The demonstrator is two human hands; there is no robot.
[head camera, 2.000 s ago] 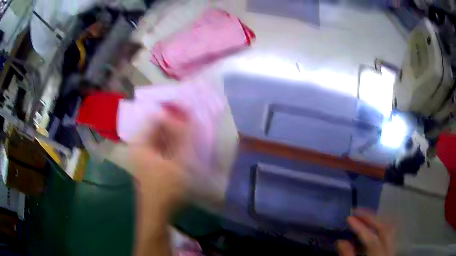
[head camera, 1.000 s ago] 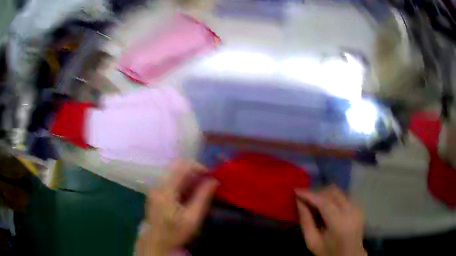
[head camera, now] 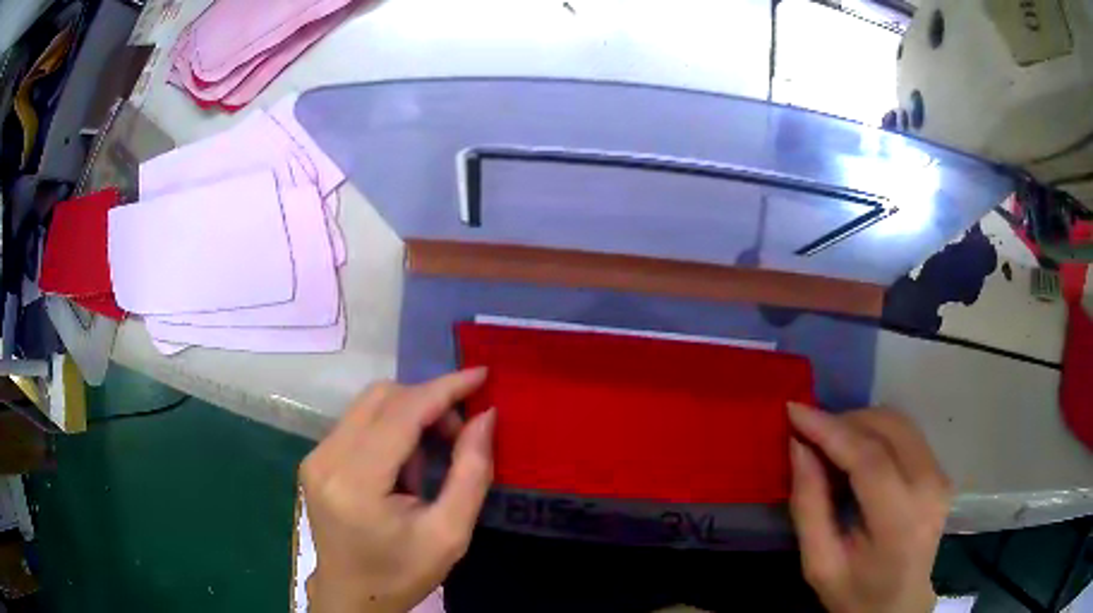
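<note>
A red fabric piece [head camera: 641, 419] lies flat on the near leaf of the open sewing template, its top edge along the white guide strip [head camera: 623, 333]. My left hand [head camera: 402, 479] pinches its left edge between thumb and fingers. My right hand [head camera: 869, 491] pinches its right edge. The template's far leaf [head camera: 647, 204] lies open beyond the brown hinge tape [head camera: 647, 278] and shows a black-edged angled slot. The marks "8156" and "3XL" show below the red piece, on the near edge.
Pale pink pieces [head camera: 210, 252] lie fanned at left, beside red pieces [head camera: 82, 252]. A pink stack with red rims [head camera: 258, 42] lies at the far left. The cream machine head [head camera: 1007, 84] is at upper right. Larger red fabric [head camera: 1079, 371] is at the right edge.
Two seconds ago my left hand was over the pale pieces at left. Both hands then held the red piece over the near leaf; it now lies flatter and squarer there.
</note>
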